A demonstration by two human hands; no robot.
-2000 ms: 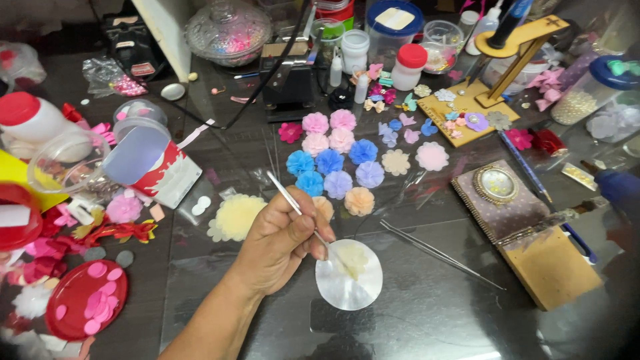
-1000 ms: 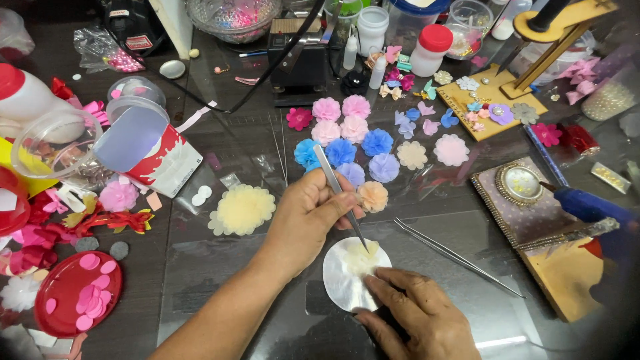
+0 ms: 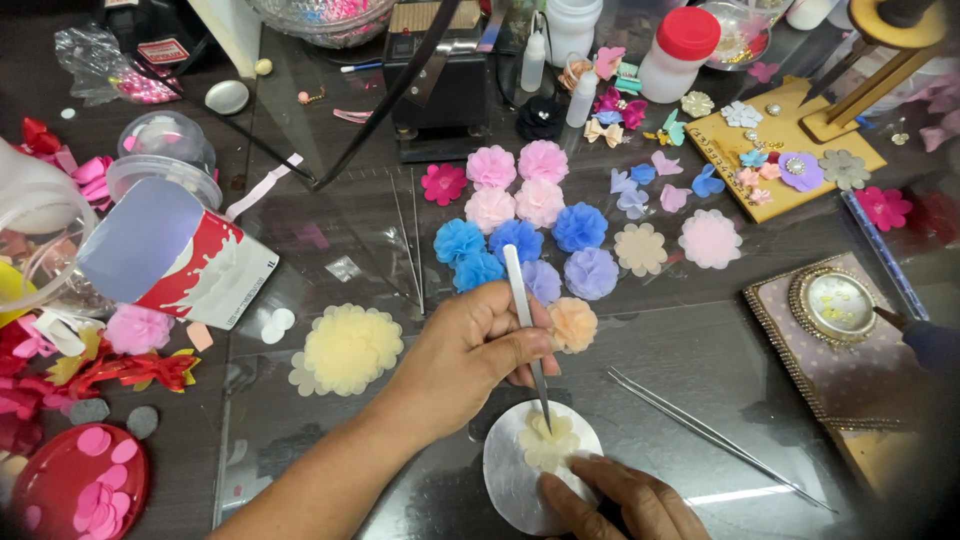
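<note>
My left hand (image 3: 487, 352) holds metal tweezers (image 3: 526, 322) between thumb and fingers, their tips on a pale yellow scalloped fabric flower (image 3: 551, 444). That flower lies on a round whitish disc (image 3: 508, 491). My right hand (image 3: 630, 499) rests its fingertips at the flower's lower right edge and on the disc; whether it pinches the fabric I cannot tell. A pile of pale yellow scalloped fabric pieces (image 3: 352, 346) lies left of my left hand. Finished-looking ruffled flowers in pink, blue, lilac and a peach one (image 3: 574, 324) sit above the hands.
Long tweezers (image 3: 720, 427) lie to the right, near a box with a small round dish (image 3: 832, 306) and a dark-tipped tool. Left are a cut carton (image 3: 187, 255) and a red lid (image 3: 139, 480) of pink discs. Behind stand a black device (image 3: 435, 90) and a red-capped jar (image 3: 679, 56).
My right hand has come in from below to the disc, where it was absent two seconds ago. The tweezers in my left hand now stand more upright, with their tips on the flower.
</note>
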